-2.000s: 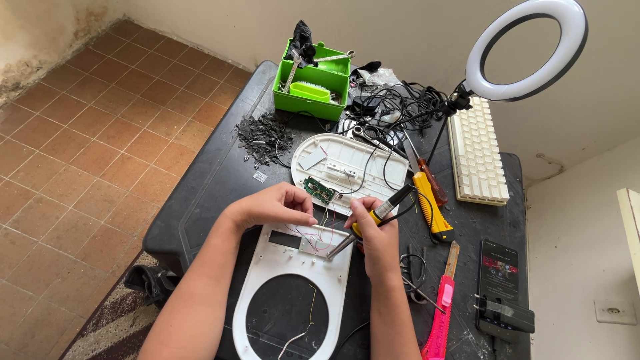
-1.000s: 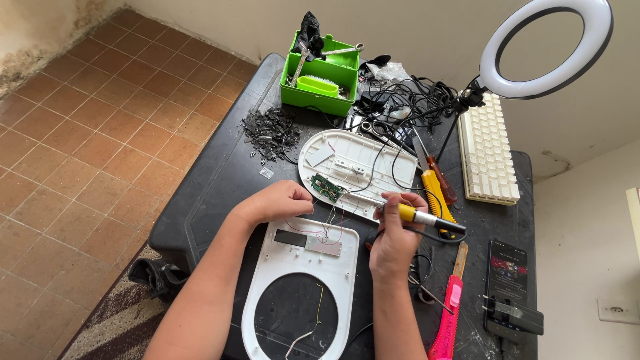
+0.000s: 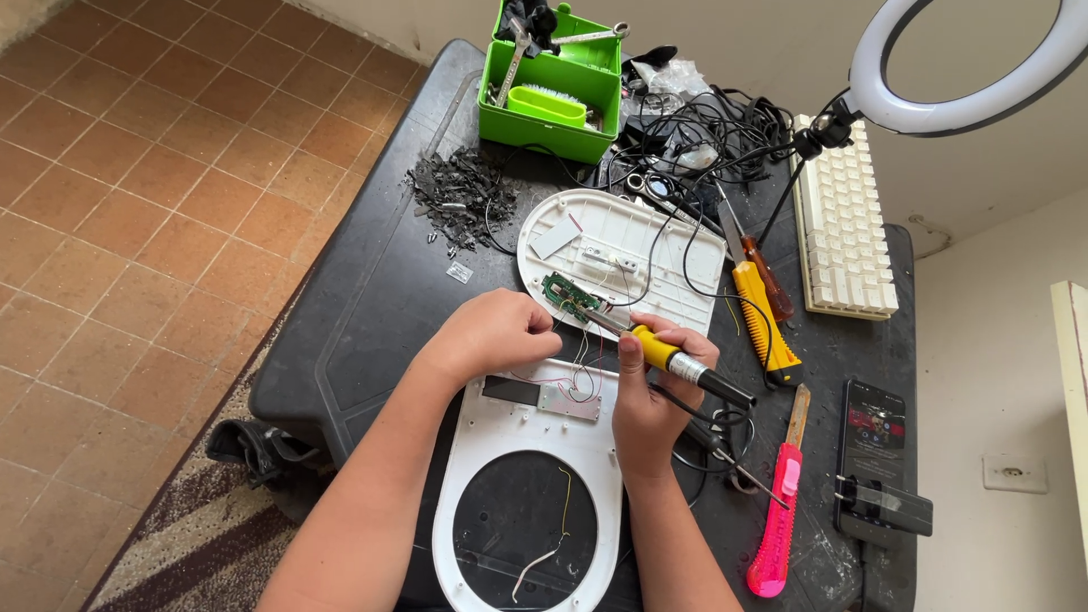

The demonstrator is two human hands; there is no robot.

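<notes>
My right hand (image 3: 659, 399) holds a yellow and black soldering iron (image 3: 659, 348); its metal tip points up and left at the green circuit board (image 3: 571, 296), and whether they touch is unclear. The board lies on the ribbed white plastic shell (image 3: 671, 276). My left hand (image 3: 501, 331) is curled just below and left of the board; what its fingers hold, if anything, is hidden. Thin wires run from the board to a metal plate (image 3: 568, 399) on the white frame (image 3: 467, 476) with a large round opening, which lies nearer to me.
Behind stand a green toolbox (image 3: 544, 132), black plastic scraps (image 3: 463, 197) and tangled cables (image 3: 722, 127). To the right are a yellow cutter (image 3: 761, 319), a pink cutter (image 3: 775, 527), a screwdriver (image 3: 767, 276), a white keyboard (image 3: 846, 221), a phone (image 3: 871, 442) and a ring light (image 3: 867, 81).
The soldering iron's tip, low over the white frame two seconds ago, is now up at the circuit board. My left hand stays near the board.
</notes>
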